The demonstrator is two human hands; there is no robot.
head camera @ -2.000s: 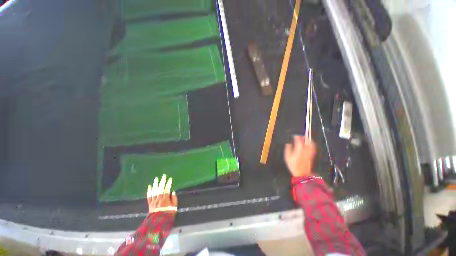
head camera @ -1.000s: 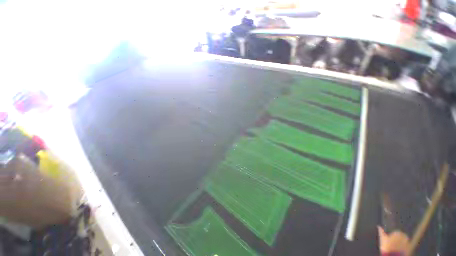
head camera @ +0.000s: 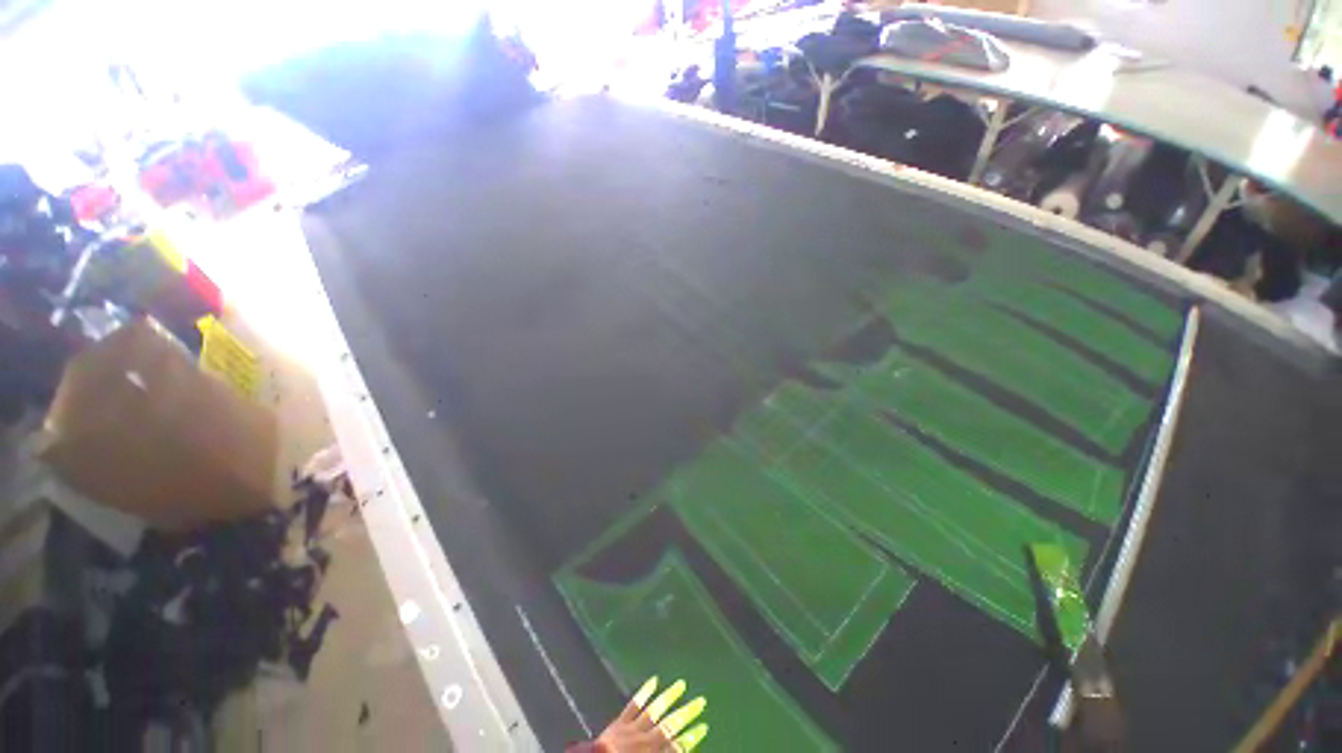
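Dark cloth (head camera: 589,338) lies on the long cutting table with bright green projected pattern pieces (head camera: 883,486) on its right part. My left hand (head camera: 655,725) is at the bottom edge, partly cut off, empty with fingers spread, its fingertips lit yellow-green over the lowest piece. A long narrow block (head camera: 1063,596) lies across the cloth's right edge beside the lower end of the silver strip (head camera: 1155,464). Its upper part is lit green; its lower end is brown and blurred at the picture's edge. I cannot make out my right hand there.
A wooden strip (head camera: 1295,689) shows at the lower right. The pale table rail (head camera: 386,515) runs down the left side. Beyond it are a cardboard box (head camera: 162,419) and a heap of dark scraps (head camera: 221,618). A side table (head camera: 1119,111) with bundles stands at the back right.
The view has swung left and up along the table. The long block, earlier right of the silver strip, now reaches over its left side. My right hand, earlier beside the wooden strip, no longer shows clearly.
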